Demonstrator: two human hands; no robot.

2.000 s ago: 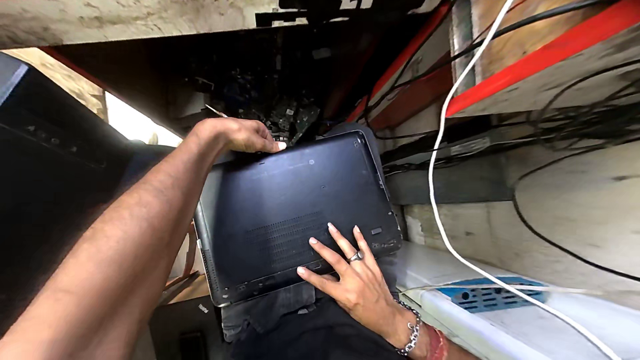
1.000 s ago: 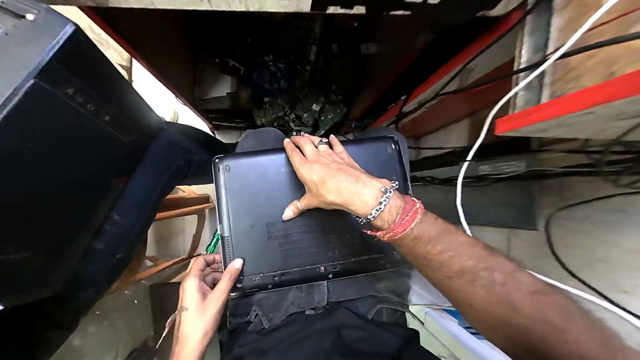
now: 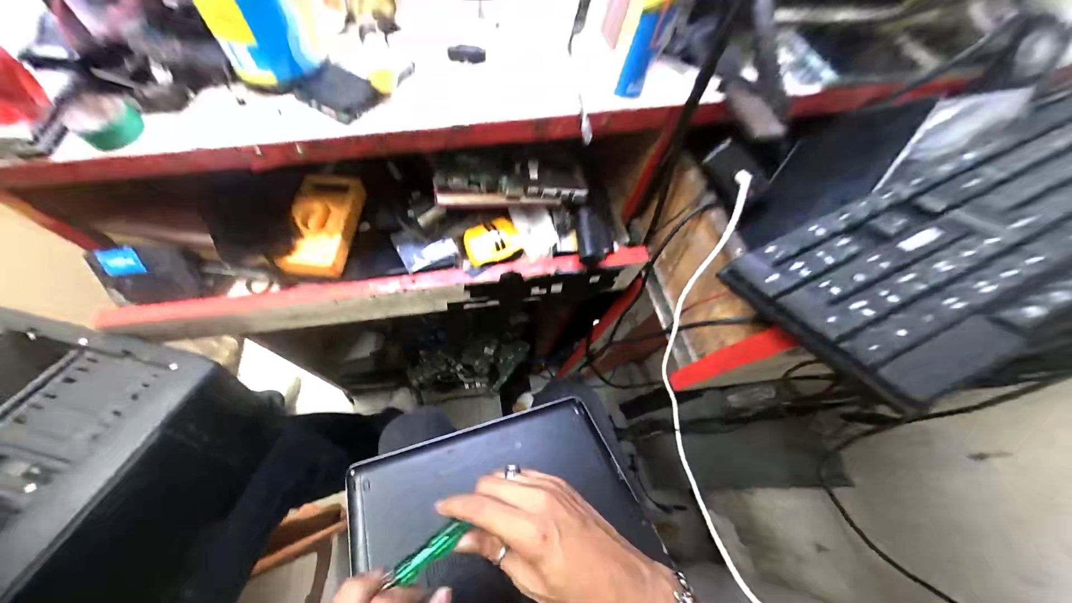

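Observation:
A black laptop [image 3: 469, 465], underside up, rests on the person's lap at the bottom centre. Above its lower part, a screwdriver with a green translucent handle [image 3: 431, 553] lies slanted between both hands. My left hand [image 3: 385, 590], cut off by the bottom edge, has its fingers at the lower end of the tool. My right hand [image 3: 544, 532], with rings and a metal bracelet, has its thumb and fingers around the upper end of the handle. Both hands hide part of the laptop's base.
A black computer case [image 3: 126, 469] stands at the left. Ahead is a red-edged workbench [image 3: 377, 134] whose shelf holds a yellow multimeter [image 3: 322, 226] and circuit boards [image 3: 511, 180]. A black keyboard [image 3: 930, 243] juts out at the right, near a hanging white cable [image 3: 674, 368].
The view has tilted up to the bench. My right hand, earlier flat on the laptop's underside, is now on the green screwdriver handle, and my left hand is at the tool's other end.

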